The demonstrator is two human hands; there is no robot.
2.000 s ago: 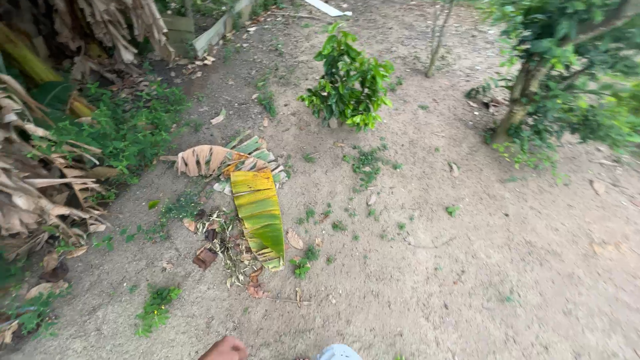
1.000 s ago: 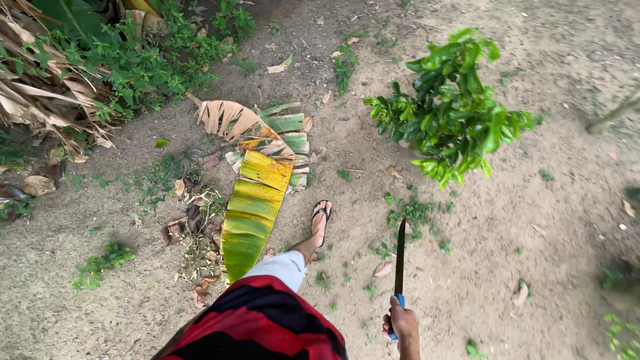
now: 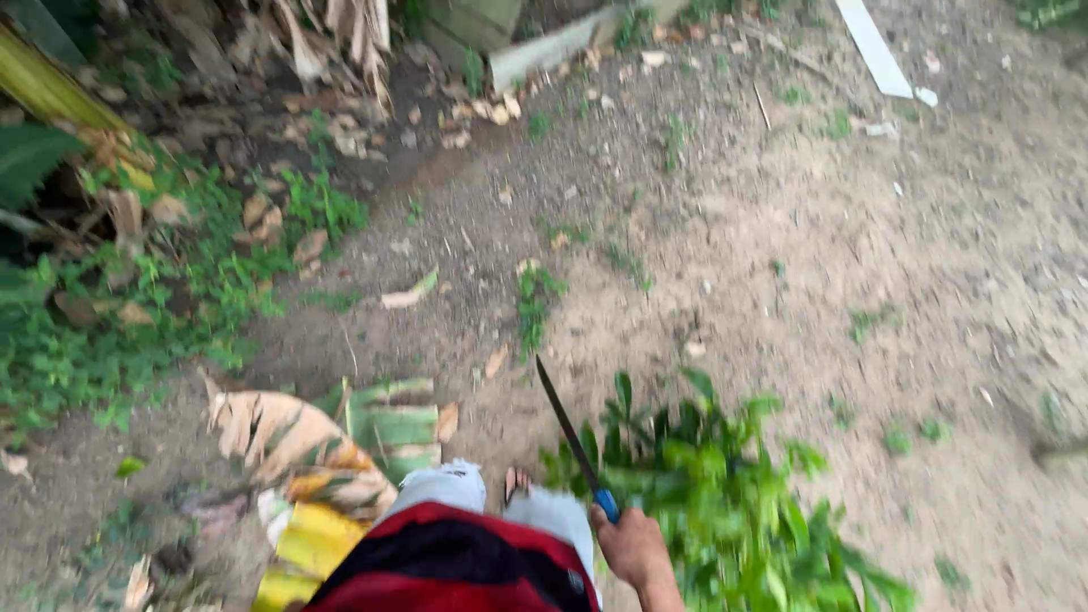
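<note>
My right hand [image 3: 633, 548] is closed around the blue handle of a long knife [image 3: 571, 433], low and right of the middle of the head view. The dark narrow blade points up and to the left over bare soil. Just right of that hand stands a leafy green shrub [image 3: 748, 501], partly blurred. My left hand is out of sight. On the ground at the lower left lies a banana leaf, partly yellow [image 3: 319, 540] and partly dry and brown [image 3: 285, 438], close beside my leg.
Low green weeds [image 3: 187, 306] and dry hanging leaves [image 3: 365, 51] border the left side. A board edging [image 3: 557, 51] runs along the top. A white strip [image 3: 875, 51] lies on the soil at the upper right. Scattered dry leaves and small weeds dot the ground.
The view has tilted up and moved forward past the banana leaf. My right hand with the knife now appears beside the shrub; one second ago it was below it.
</note>
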